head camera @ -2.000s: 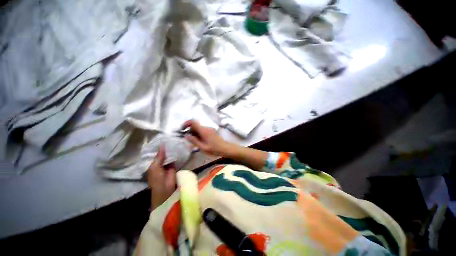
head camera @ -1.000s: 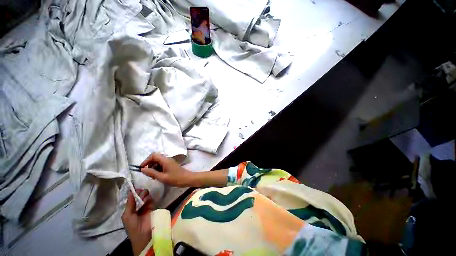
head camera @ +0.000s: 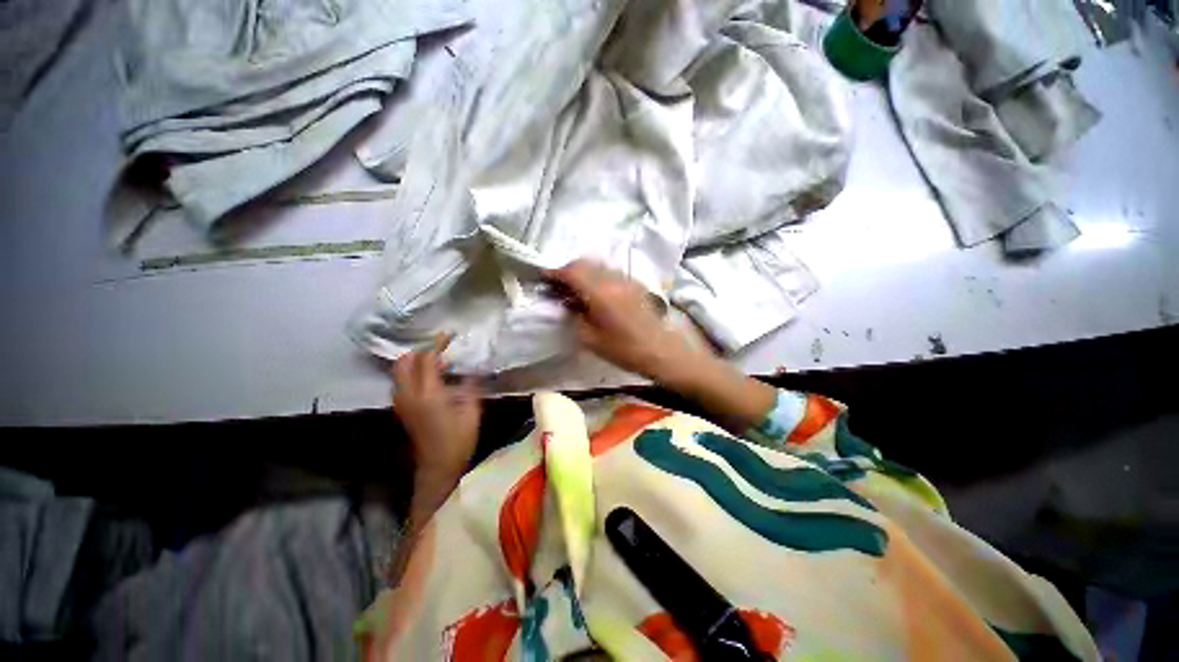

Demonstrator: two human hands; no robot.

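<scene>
A pale grey-white garment (head camera: 569,194) lies rumpled in front of me, its lower part near the table's front edge. My left hand (head camera: 437,407) is blurred at the garment's lower left edge, fingertips against the cloth; whether it grips is unclear. My right hand (head camera: 614,317) is over the garment's lower right part, beside a raised fold with a stitched edge. It is closed around small dark thread snips (head camera: 564,290), mostly hidden by the fingers.
Layered pale cloth (head camera: 272,123) lies at the left on the white table (head camera: 259,349). Another pale piece (head camera: 976,155) lies at the right, beside a green ring (head camera: 860,45) holding a phone, cut off by the top edge. More cloth (head camera: 246,582) is below the table at left.
The view has turned, so the table edge runs nearly level. My left hand has moved from a pinched, raised cloth edge to the lower left edge. The raised fold now lies by my right hand.
</scene>
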